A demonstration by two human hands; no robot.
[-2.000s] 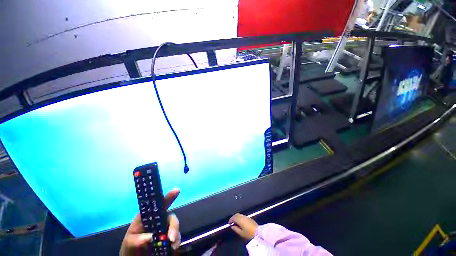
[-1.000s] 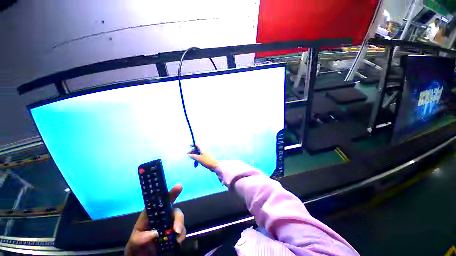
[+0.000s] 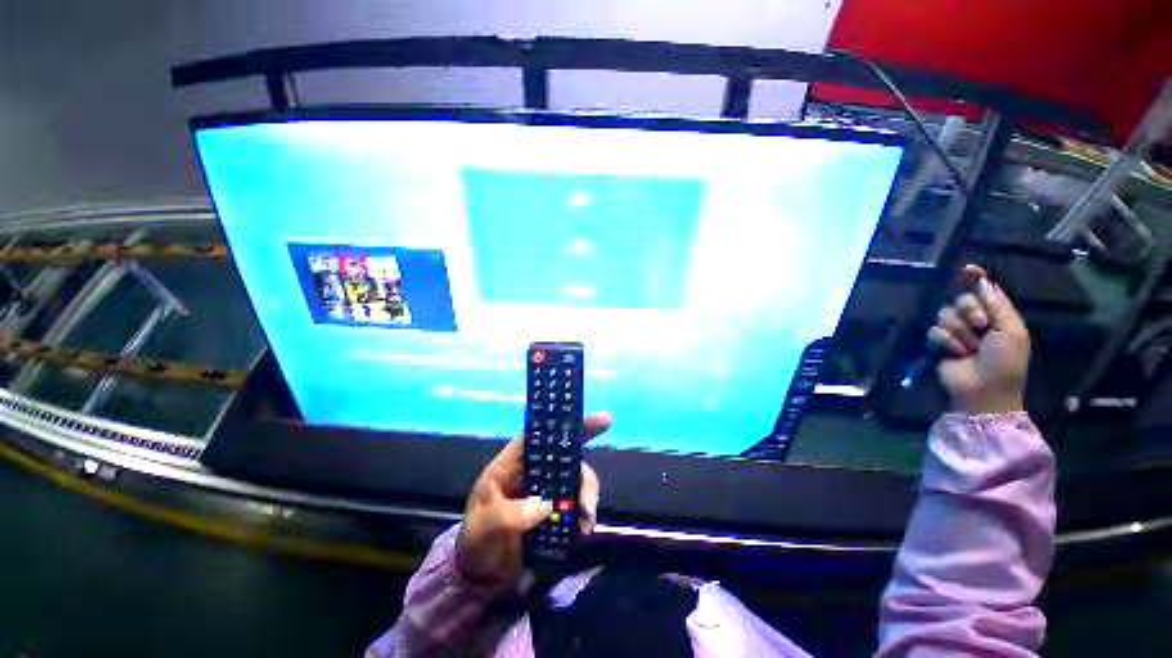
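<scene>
My left hand (image 3: 495, 517) holds the long black remote control (image 3: 553, 431) upright, its thumb on the lower buttons, in front of the television set (image 3: 386, 386). The screen is lit blue and white, with a pale box and a small picture tile. A dark label strip (image 3: 794, 399) is at its lower right corner. My right hand (image 3: 983, 347) is closed, right of the screen. The thin black test cable (image 3: 923, 122) runs from the top rail down toward its fingers; its end is hard to make out.
The black top rail (image 3: 617, 54) runs above the set. A black ledge (image 3: 668, 486) lies under it. A conveyor with yellow-brown cross tracks (image 3: 122, 366) is at left. Black frame bars and dark pallets (image 3: 1054, 289) stand at right, with a red sheet (image 3: 1003, 58) behind.
The view has swung right and down. My right hand took hold of the cable and moved it off the screen to the right. The screen now shows a box and a tile. The remote stays in my left hand.
</scene>
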